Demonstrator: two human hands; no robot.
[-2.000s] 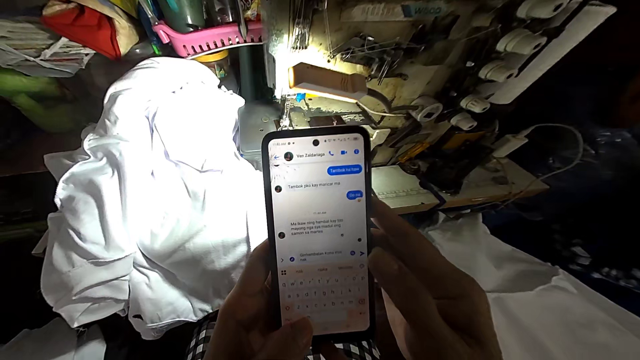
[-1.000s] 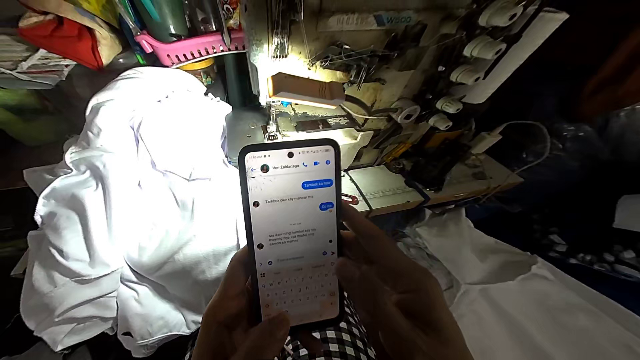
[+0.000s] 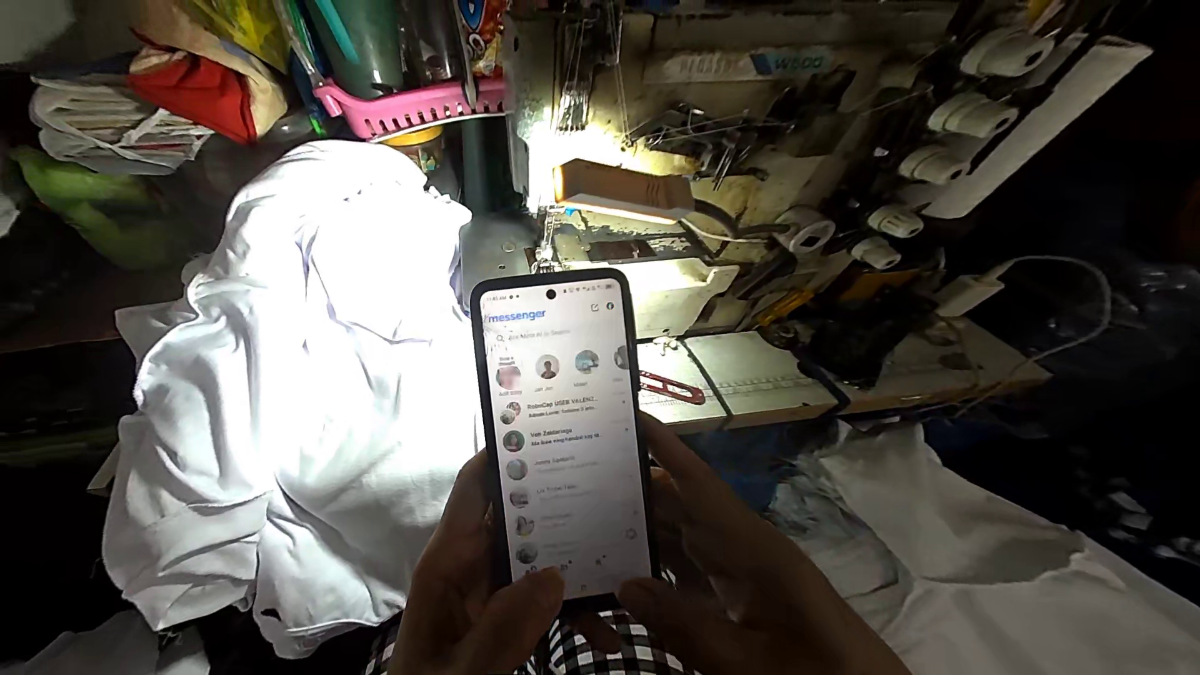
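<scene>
A black-framed smartphone (image 3: 567,441) is held upright between both hands, its lit screen showing a list of chats. My left hand (image 3: 478,581) grips the phone's left side, with the thumb over the lower left corner of the screen. Along the right side and lower edge, my right hand (image 3: 722,562) holds it too, thumb near the bottom right corner. Behind the phone stands an industrial sewing machine (image 3: 712,103) with a small lit lamp (image 3: 623,190) at its needle area. A heap of white fabric (image 3: 328,375) lies just left of the phone.
A pink plastic basket (image 3: 412,108) holds containers at the back. Red thread snips (image 3: 671,387) lie on the machine table (image 3: 759,384). More white fabric (image 3: 1050,600) spreads at the lower right. White thread tension knobs (image 3: 970,114) and a cable (image 3: 1106,291) are on the right.
The phone screen has gone from an open conversation with a keyboard to a chat list. Both hands still hold the phone.
</scene>
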